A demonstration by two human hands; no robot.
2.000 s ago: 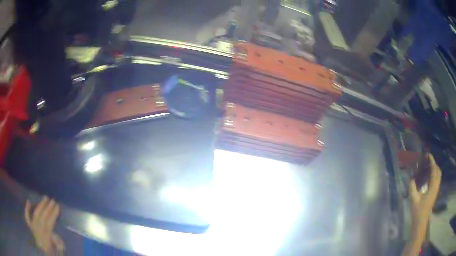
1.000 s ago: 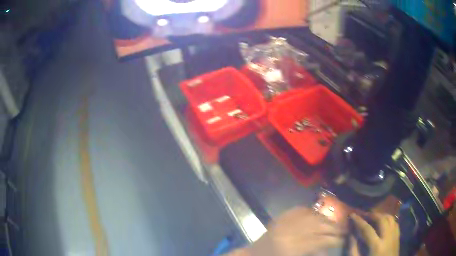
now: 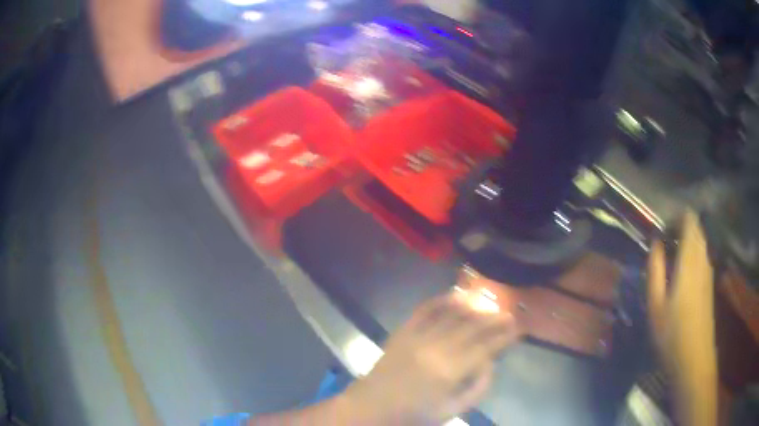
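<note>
A copper-coloured plate point(image 3: 566, 318) with small dots lies under the black microscope column point(image 3: 553, 125), with a bright spot at its left end. My left hand point(image 3: 441, 354) is at that left end, its fingers on or just over the plate's edge; blur hides whether they grip it. My right hand point(image 3: 687, 312) is off the plate's right end, beside the stacked copper plates point(image 3: 741, 304) at the right edge. Its fingers look extended and apart, with nothing visible in them.
Red bin with white labels point(image 3: 279, 154) and red bin with loose silver bits point(image 3: 433, 154) stand behind the dark mat point(image 3: 358, 250). A clear plastic bag point(image 3: 362, 79) lies behind them. The monitor point(image 3: 133, 50) is at top left. The floor aisle point(image 3: 166, 316) is at left.
My right hand has moved away from the plate to the right. My left hand stays near the plate's left end. The view has shifted, so the bins sit further left.
</note>
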